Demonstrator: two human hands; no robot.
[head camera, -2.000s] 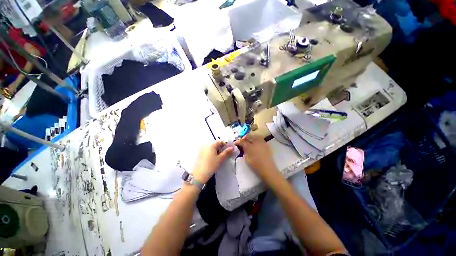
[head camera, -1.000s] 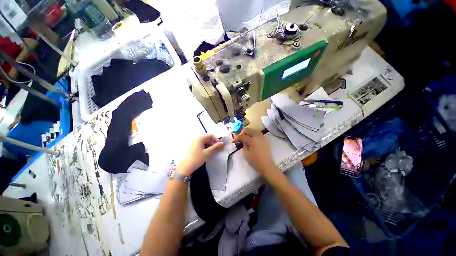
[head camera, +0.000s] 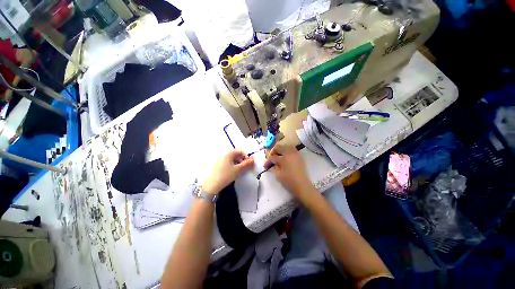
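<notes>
My left hand (head camera: 227, 169) holds a light grey piece (head camera: 247, 192) and a black curved piece (head camera: 230, 217) just in front of the needle. The black piece curves down over the table's front edge. My right hand (head camera: 286, 167) is at the right of the needle, its fingertips on the work beside the bright blue part (head camera: 270, 140); a bit of black shows under them. The cream sewing machine (head camera: 248, 93) has a green panel (head camera: 333, 77) with a lit display. The fingertips partly hide the needle area.
A grey stack (head camera: 333, 138) fans out right of the needle, by a pen (head camera: 370, 115). A black pile (head camera: 135, 152) and grey stack (head camera: 161, 209) lie left. Behind is a white basket (head camera: 101, 121) of black pieces. A blue crate (head camera: 452, 257) and phone (head camera: 398, 174) are at right.
Compared with the oldest frame, the view has shifted and more of the black piece shows below my left hand. Since one second ago, both hands have stayed near the needle with only small shifts.
</notes>
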